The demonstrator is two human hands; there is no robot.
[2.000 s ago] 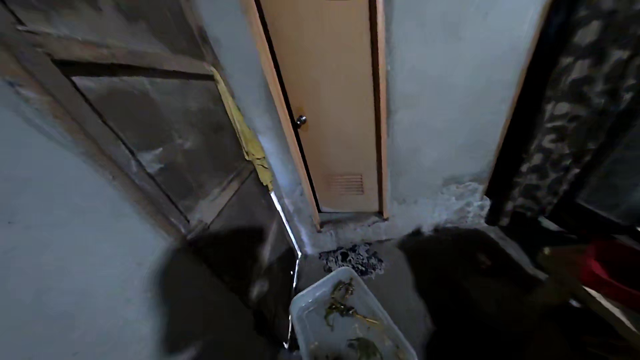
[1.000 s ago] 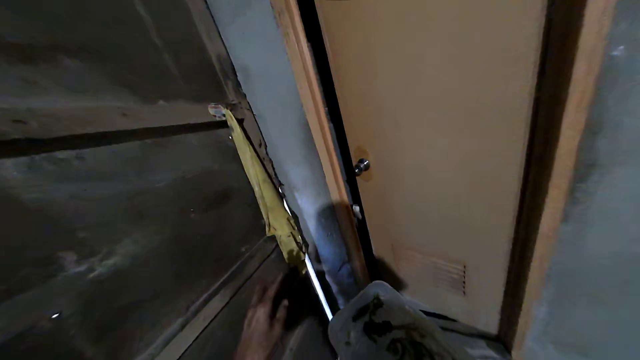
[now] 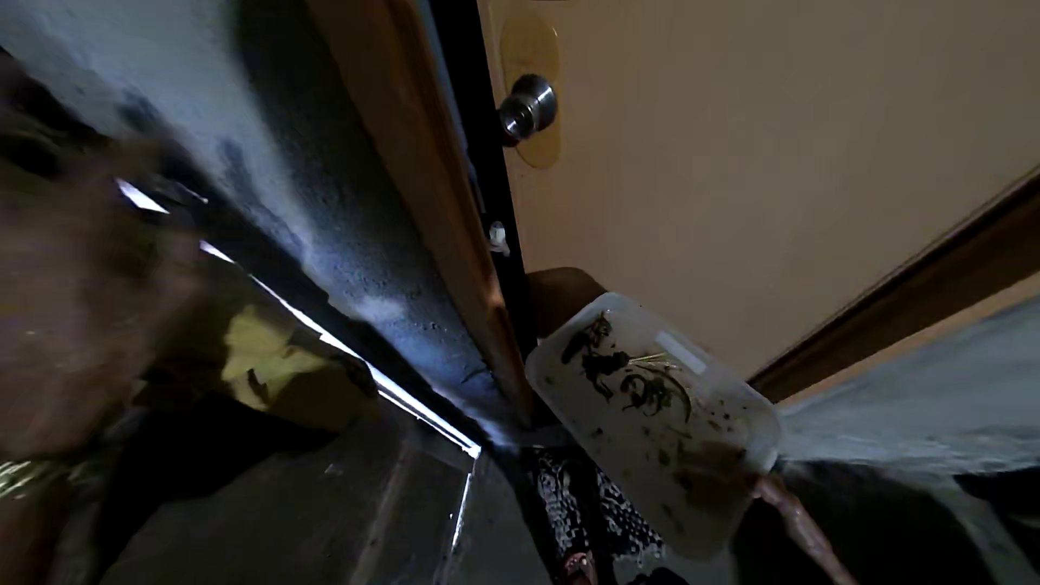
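At the left edge my left hand [image 3: 89,301] is large and blurred, close to the dark wooden door [image 3: 292,504] and above a crumpled yellow cloth [image 3: 284,366]. Whether its fingers hold anything cannot be made out. A translucent plastic tub [image 3: 626,455], tilted, has dark wilted plant scraps [image 3: 642,382] and small bits inside. My right hand [image 3: 776,496] supports the tub at its lower right corner, with most of the fingers hidden or dimly visible through the plastic.
A tan door [image 3: 731,162] with a round metal knob [image 3: 528,107] stands ahead, beside a wooden frame [image 3: 431,203]. Bright light shows through a gap [image 3: 414,406] along the dark door. A black-and-white patterned mat [image 3: 626,512] lies below, partly behind the tub.
The view has come much closer to the tan door and its knob. My left hand, low beside the yellow cloth a second ago, now appears higher and larger at the left.
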